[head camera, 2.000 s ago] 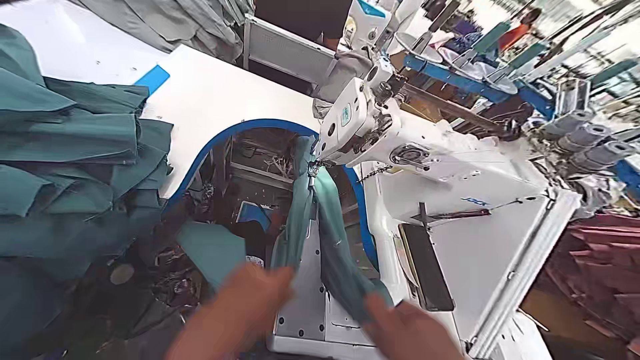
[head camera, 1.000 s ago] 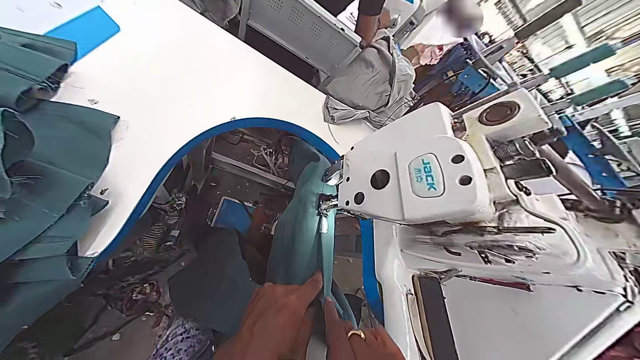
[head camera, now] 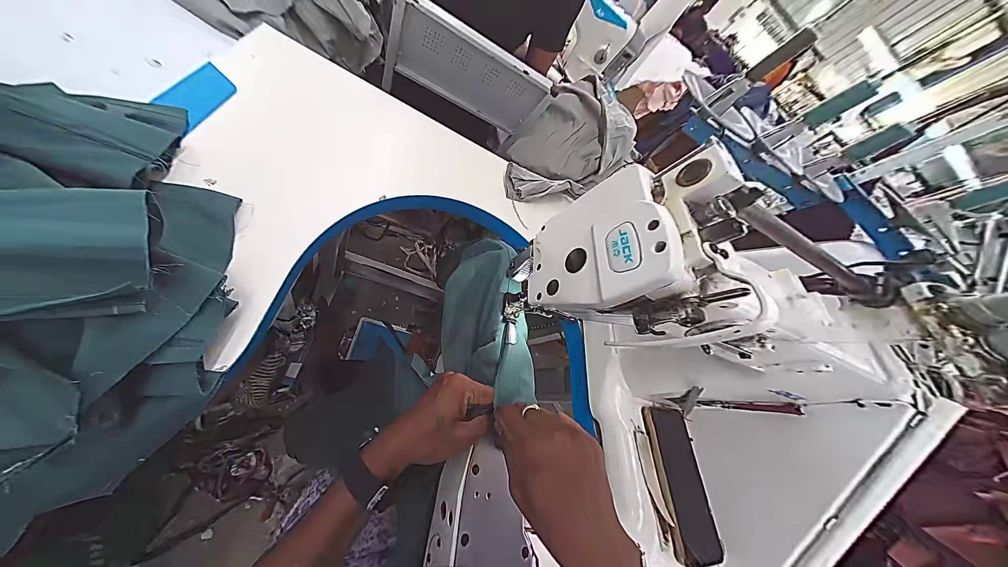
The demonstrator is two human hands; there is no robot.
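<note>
A white Jack industrial sewing machine stands right of centre, its needle and presser foot over a teal fabric piece. That fabric runs down from the foot along the machine's narrow arm. My left hand, with a dark band on its wrist, pinches the fabric's left edge just below the foot. Close against it, my right hand, wearing a ring, grips the same fabric from the right. The fingertips of both hands nearly meet, and the edge between them is partly hidden.
White tabletop with a blue-edged cutout curves around the machine arm. A stack of teal fabric pieces lies at left, grey fabric behind the machine. A co-worker's arm shows at top. Maroon fabric is at lower right.
Two seconds ago my hands were apart, each on a separate strand of the fabric; now they are together below the presser foot. The view has shifted.
</note>
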